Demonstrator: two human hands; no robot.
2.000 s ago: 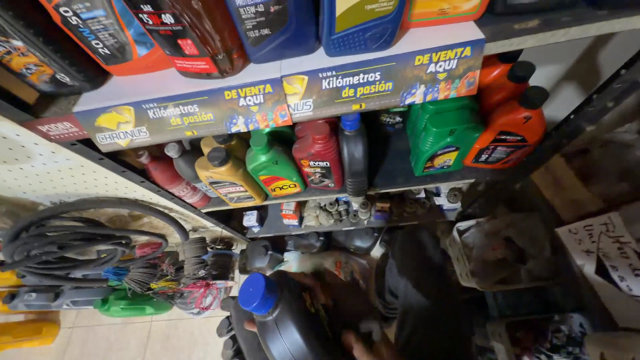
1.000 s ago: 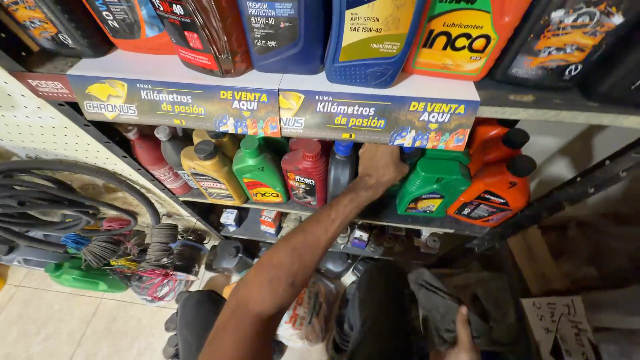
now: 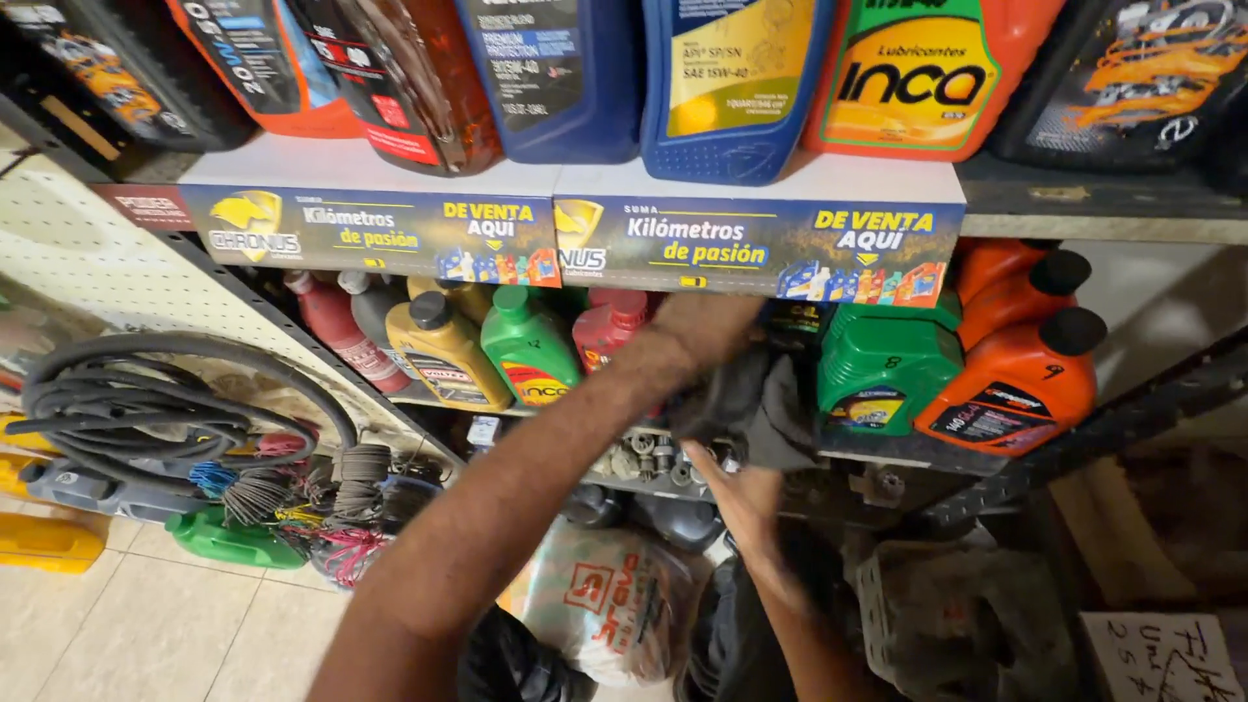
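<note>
My left hand (image 3: 707, 331) reaches into the middle shelf, blurred, its fingertips hidden below the printed banner. A dark grey cloth (image 3: 780, 414) hangs just beneath and beside it over the shelf edge. Lower down, my right hand (image 3: 746, 492) is raised close to the cloth's lower edge; blur hides whether either hand grips it. Left of my left hand stand a red bottle (image 3: 609, 327), a green oil bottle (image 3: 526, 346) and a gold oil bottle (image 3: 444, 356). Right of the cloth are green jugs (image 3: 877, 375) and orange oil bottles with black caps (image 3: 1014, 390).
The banner (image 3: 760, 244) runs along the upper shelf, under large oil bottles (image 3: 556, 78). Metal fittings (image 3: 658, 458) lie on a lower shelf. A printed plastic bag (image 3: 609, 604) is at my legs. Coiled hose (image 3: 175, 409) lies left; a plastic crate (image 3: 892, 624) stands lower right.
The grey cloth, low in my right hand a second ago, is now up at the middle shelf, with my right hand raised too. Two seconds ago a black bottle with a blue cap was low before me.
</note>
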